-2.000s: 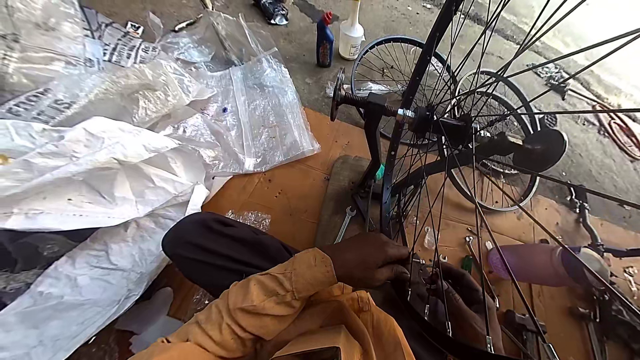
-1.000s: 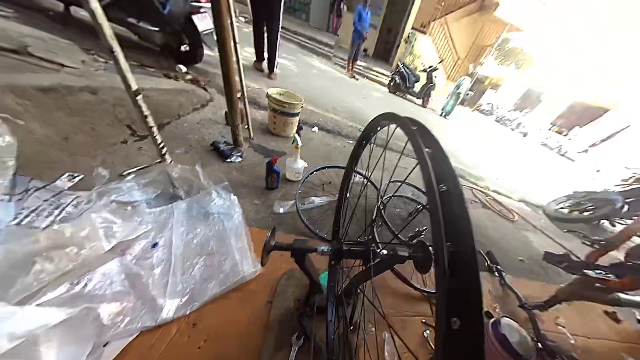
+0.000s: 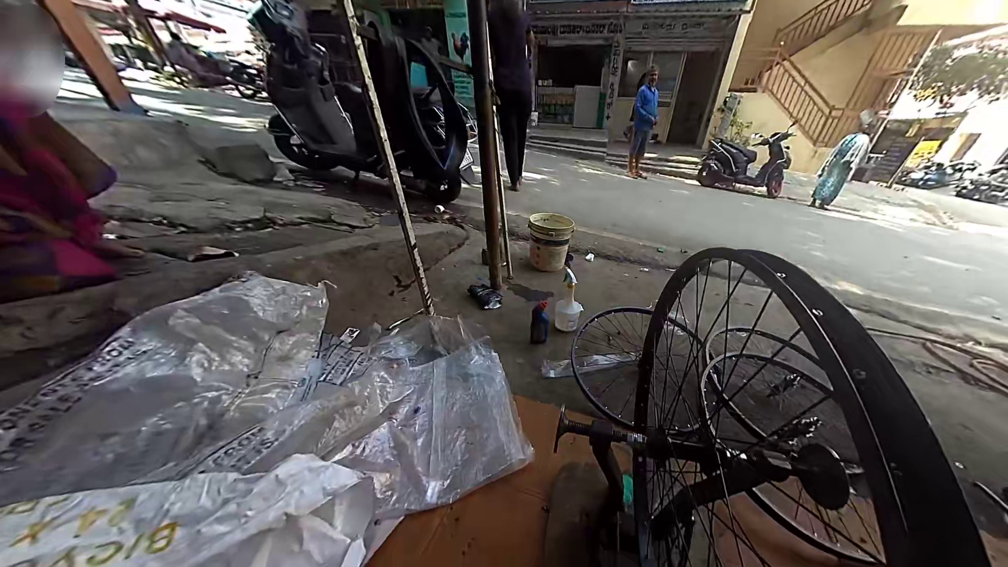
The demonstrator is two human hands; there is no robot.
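A black spoked bicycle wheel rim [image 3: 854, 378] stands upright at the right, mounted in a dark metal wheel stand [image 3: 610, 465] with a round knob at each side. The stand rests on a dark base over brown cardboard [image 3: 472, 520]. Behind it, a thinner bicycle wheel [image 3: 579, 354] and another bare rim [image 3: 709, 370] lie or lean low near the ground. Neither my left hand nor my right hand shows in the view now; the lower part of the wheel runs out of the frame.
Clear plastic sheeting [image 3: 441, 425] and a white printed sack [image 3: 299, 504] spread at the left. A dark bottle [image 3: 539, 323], a spray bottle [image 3: 568, 311] and a bucket [image 3: 550, 244] stand ahead, beside a metal post [image 3: 488, 157]. A scooter [image 3: 339, 102] and several people are farther off.
The view has swung up from the hands and wheel to the street. Two seconds ago both hands were at the spokes near the rim; now they are out of view.
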